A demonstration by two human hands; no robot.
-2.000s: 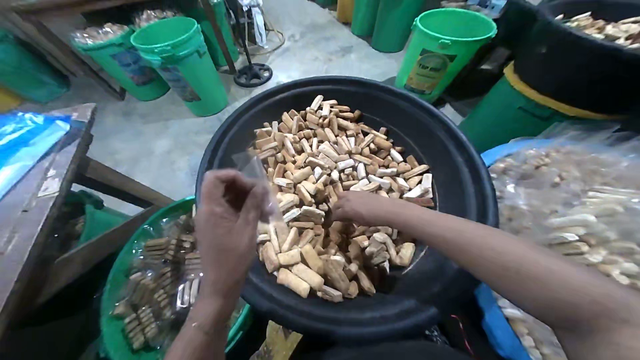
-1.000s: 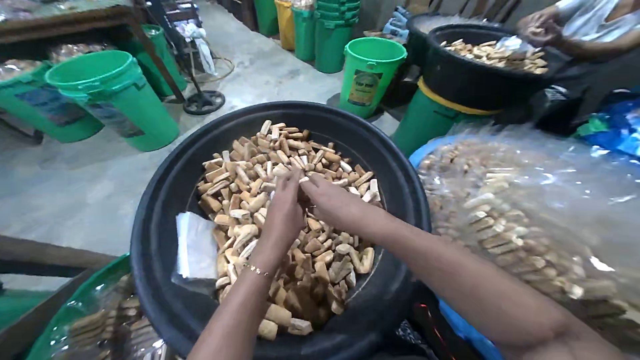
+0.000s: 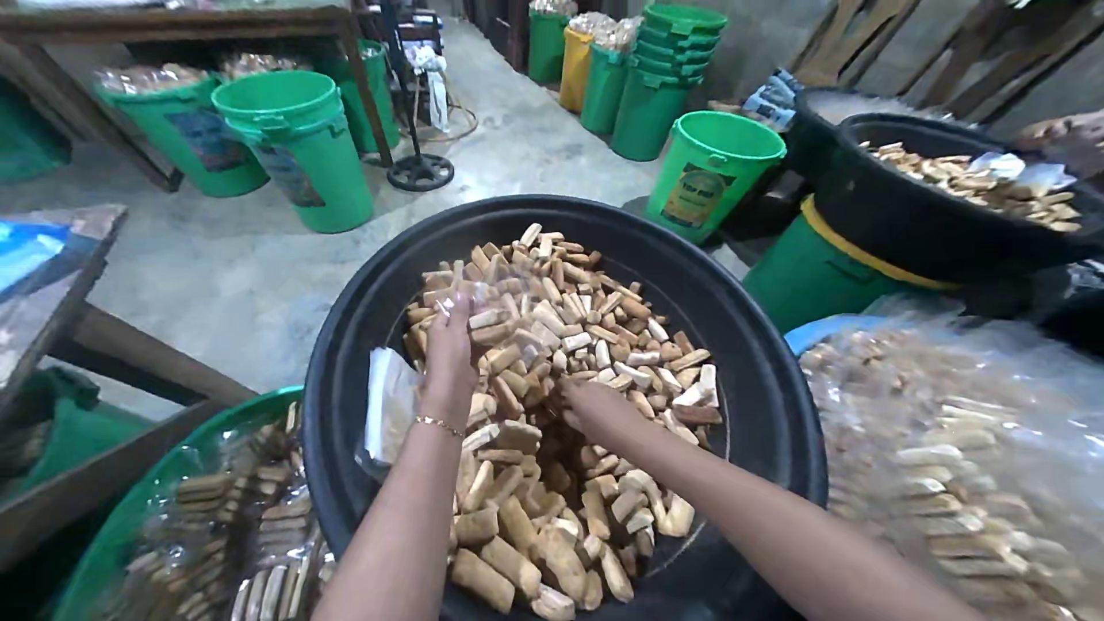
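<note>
A wide black plastic basin (image 3: 776,345) holds a heap of short baked bread or biscuit sticks (image 3: 517,526). My left hand (image 3: 450,358), with a thin bracelet at the wrist, is over the left part of the heap and grips a clear plastic bag (image 3: 500,297). My right hand (image 3: 604,414) reaches into the middle of the heap, its fingertips among the sticks; whether they hold any is hidden. Beside my left wrist, a stack of clear plastic bags (image 3: 388,405) lies against the basin's left inner wall.
A green tub (image 3: 112,526) of bagged sticks stands lower left, beside a wooden table (image 3: 78,285). Bagged sticks (image 3: 957,483) fill a blue-rimmed tub at right. Behind are green buckets (image 3: 302,155), (image 3: 716,172) and another black basin (image 3: 949,207) of sticks, with a person's arm (image 3: 1065,142) near it.
My hands, together over the heap a second ago, are now apart; the left has a clear bag and the right is down in the sticks. The view has shifted.
</note>
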